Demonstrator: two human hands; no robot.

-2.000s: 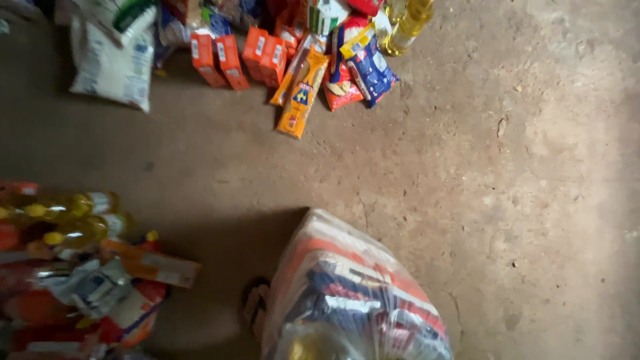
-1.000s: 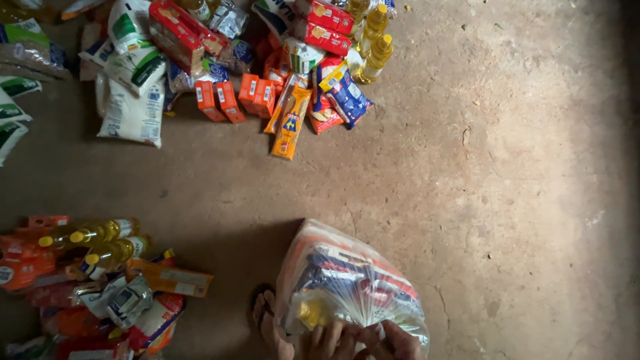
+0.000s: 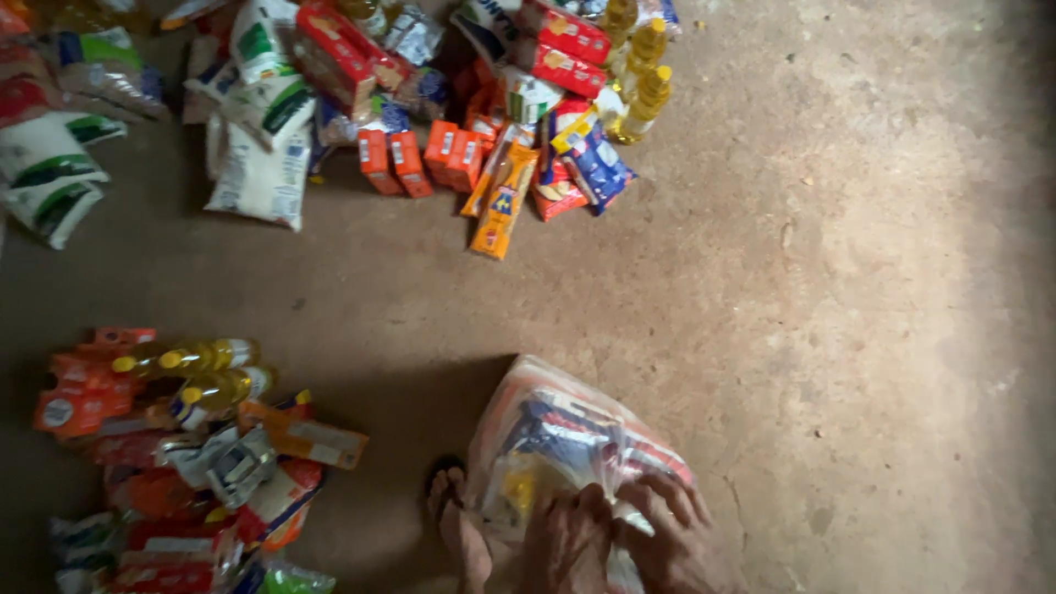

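A clear plastic bag (image 3: 569,412) packed with grocery packets stands on the floor at the bottom middle, and something yellow shows through its near side. Both hands are at its gathered top. My left hand (image 3: 569,532) has its fingers curled on the gathered plastic. Close beside it, at the right, my right hand (image 3: 672,528) also grips the plastic, its fingers bent. Motion blur and the hands themselves hide the exact form of the gather.
A sandalled foot (image 3: 458,511) is just left of the bag. At the lower left lies a pile with oil bottles (image 3: 214,388) and a silver packet (image 3: 239,466). Along the top are white packets (image 3: 264,173), red biscuit packs (image 3: 569,49), orange boxes (image 3: 452,155) and a pasta packet (image 3: 503,202).
Two seconds ago no hands were visible; one second ago both were at the bag's top. The gathered plastic now sits between them. The view has shifted somewhat.
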